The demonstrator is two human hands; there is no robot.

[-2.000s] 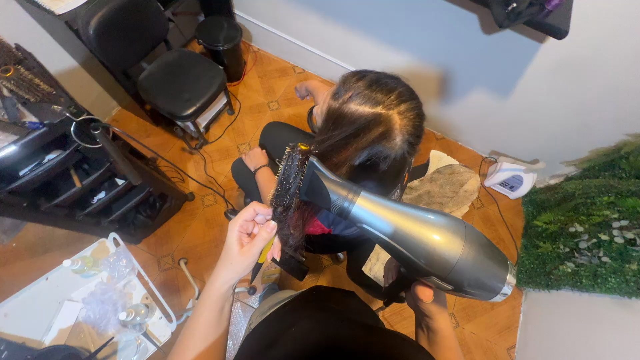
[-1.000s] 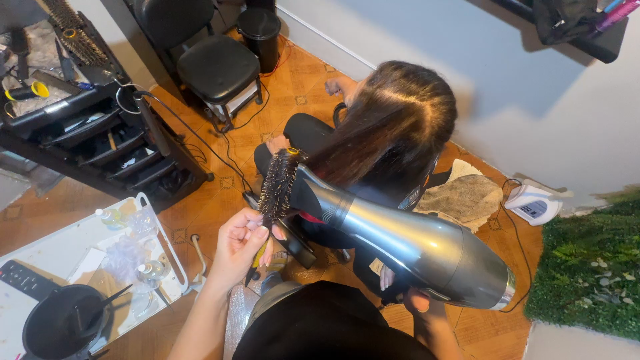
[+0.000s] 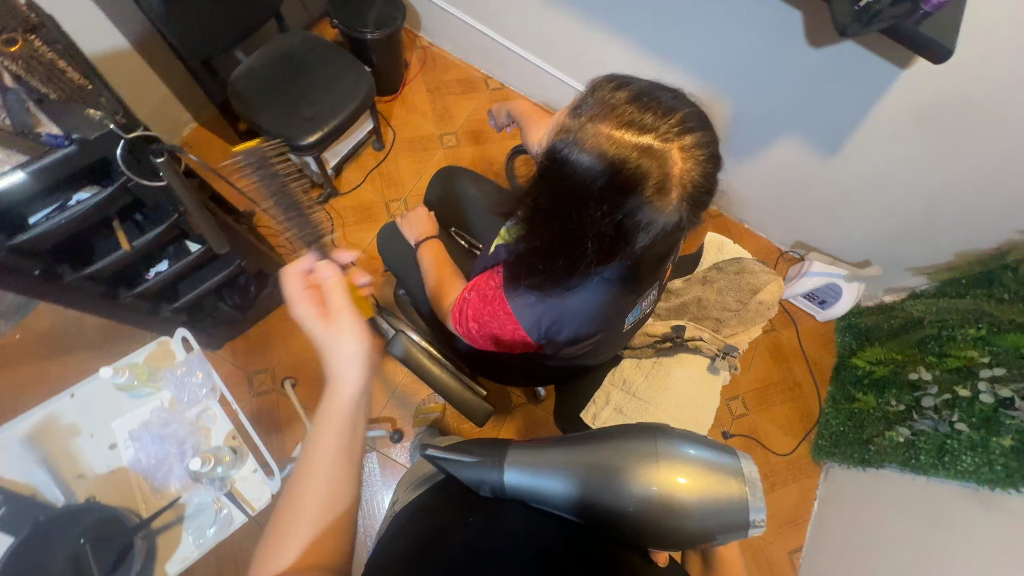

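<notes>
My left hand [image 3: 328, 300] grips a round hair brush [image 3: 284, 196] by its yellow and black handle, bristles up and blurred, left of a seated person and apart from the hair. That person's long dark hair [image 3: 608, 184] hangs loose down the back. A silver hair dryer [image 3: 624, 484] with a black flat nozzle lies across the front of my body, nozzle pointing left. Below its rear end a little of my right hand [image 3: 660, 556] shows; the dryer hides the rest, with its handle.
Black shelved trolley [image 3: 120, 232] stands left, with brushes and a metal ring holder. White tray [image 3: 264, 432] with bottles and a black bowl [image 3: 72, 536] is lower left. Black chair [image 3: 304, 92] and bin [image 3: 372, 32] stand behind. Towels [image 3: 664, 384] and a white device [image 3: 824, 290] are at right.
The brush has come out of the hair and moved left with my left hand. The dryer has moved back from the hair toward my body. The hair now hangs loose.
</notes>
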